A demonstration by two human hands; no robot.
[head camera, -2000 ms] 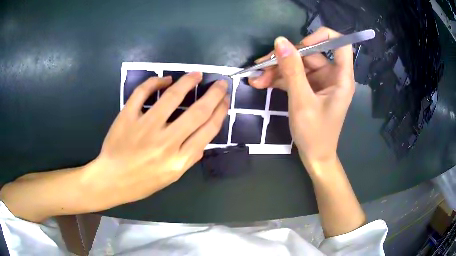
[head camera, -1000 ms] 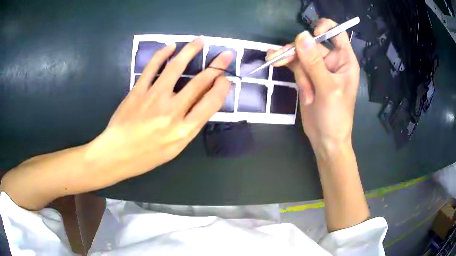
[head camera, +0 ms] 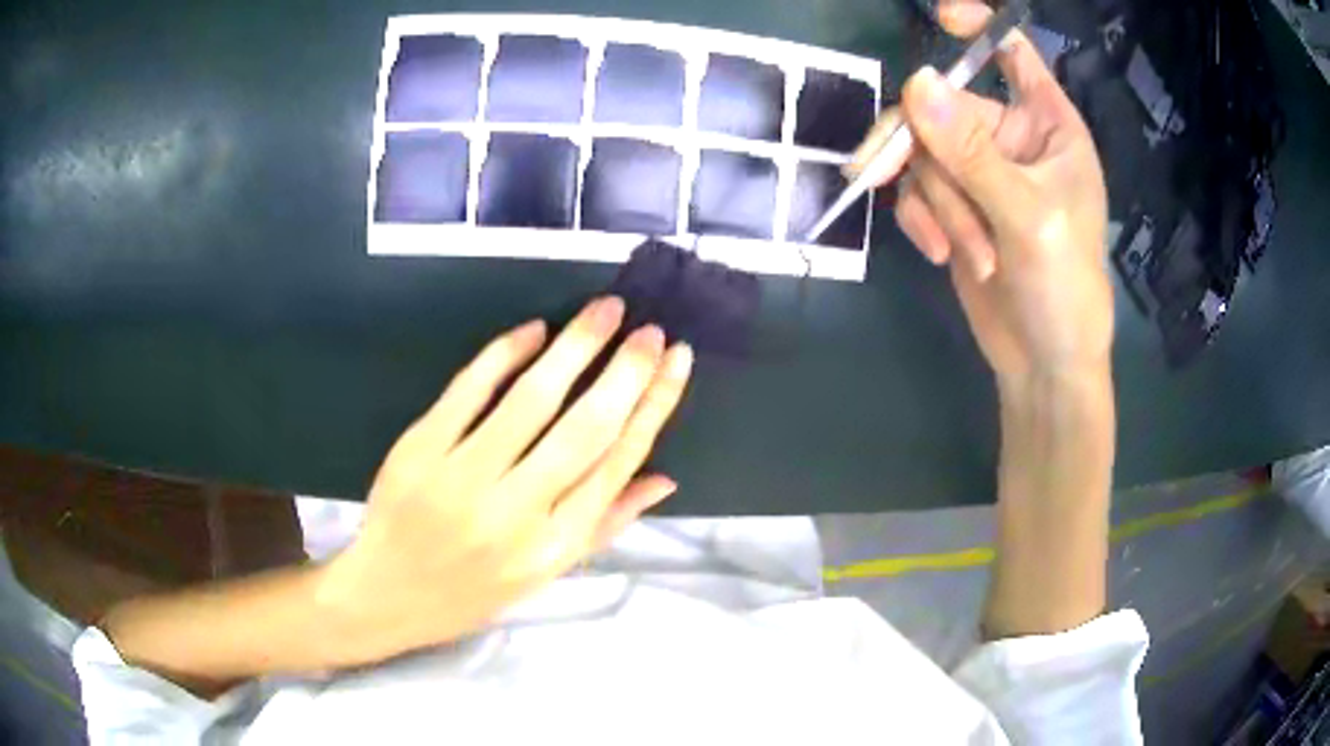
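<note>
The white sticker sheet (head camera: 613, 248) lies on the dark green bench, with two rows of dark squares. A flat black plastic part (head camera: 693, 299) lies just below the sheet, against its lower border. My left hand (head camera: 533, 466) lies palm down below it, fingertips at the part's left edge, gripping nothing visible. My right hand (head camera: 1021, 204) holds silver tweezers (head camera: 890, 150), tip down at the sheet's lower right. A thin dark line (head camera: 805, 262) shows just below the tip; whether it is a lifted sticker seen edge-on I cannot tell.
A large loose pile of black plastic parts (head camera: 1196, 190) lies at the right, beside and behind my right hand. The bench's curved front edge runs below my left hand. Brown cardboard (head camera: 146, 532) is below the bench at left, and a yellow line (head camera: 912, 564) marks the floor.
My left hand has moved off the sheet and down to the black part. The tweezers' tip has moved right and down. The sheet and bench edge sit higher in the picture.
</note>
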